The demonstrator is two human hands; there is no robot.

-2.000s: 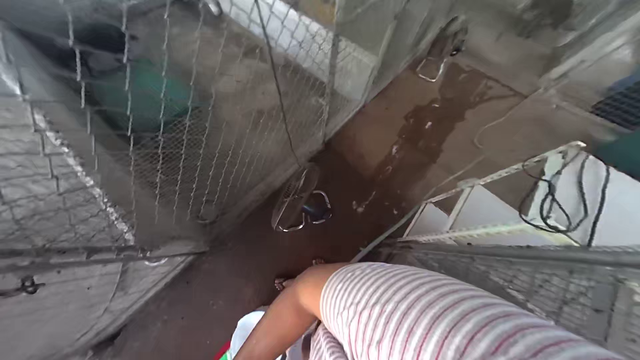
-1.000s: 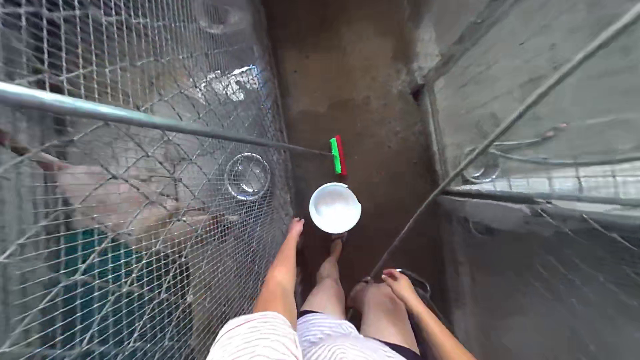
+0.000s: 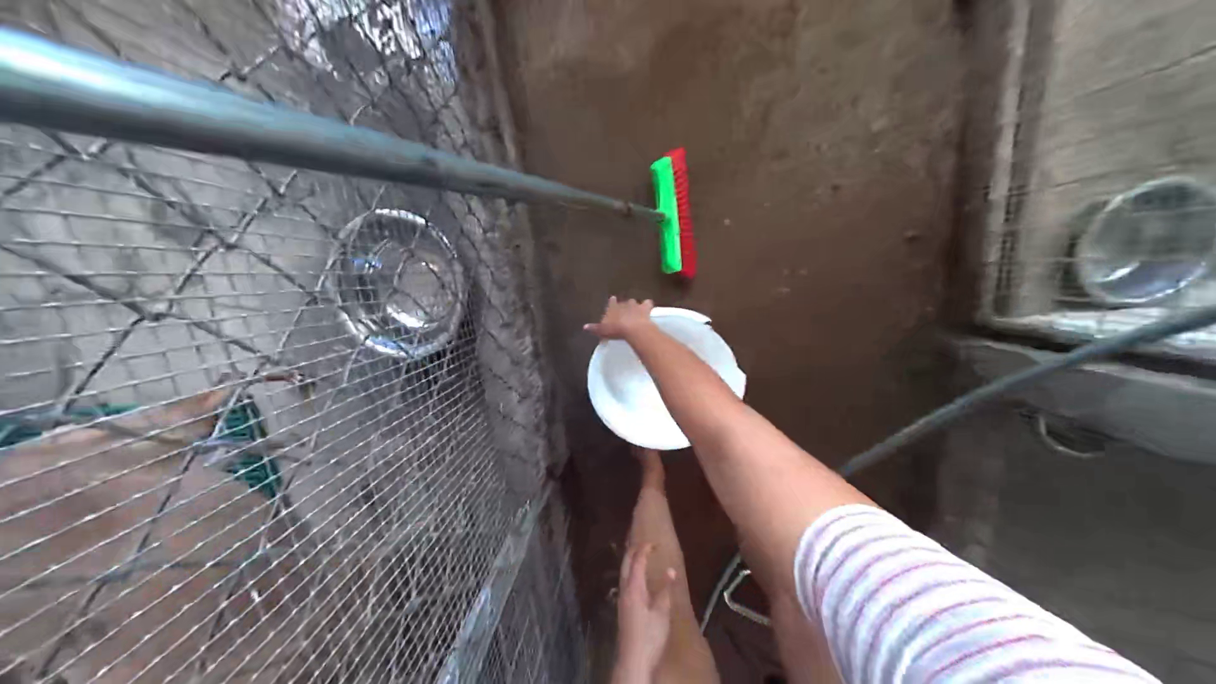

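Note:
A white plastic basin (image 3: pixel 627 389) stands on the wet floor in front of my legs, its rim broken on the right side. My right hand (image 3: pixel 622 318) is at its far left rim, fingers spread over the edge; whether they grip it I cannot tell. My left hand (image 3: pixel 646 589) hangs beside my leg, low in the view, fingers apart and holding nothing. Beyond the basin, a brush head with a green back (image 3: pixel 668 218) and red bristles lies on the floor, joined to a long metal pole (image 3: pixel 380 147) that runs to the upper left.
Wire mesh fencing (image 3: pixel 418 532) runs along the left, with a round metal bowl (image 3: pixel 399 285) and an animal (image 3: pixel 95 513) seen through it. Another round bowl (image 3: pixel 1145 242) is at the right behind mesh. A low concrete wall (image 3: pixel 1121 399) and a thin rod (image 3: pixel 1026 380) lie to the right.
My right hand has moved from beside my right leg to the basin's far left rim. My left hand has drawn back towards my body. The view has come closer to the floor.

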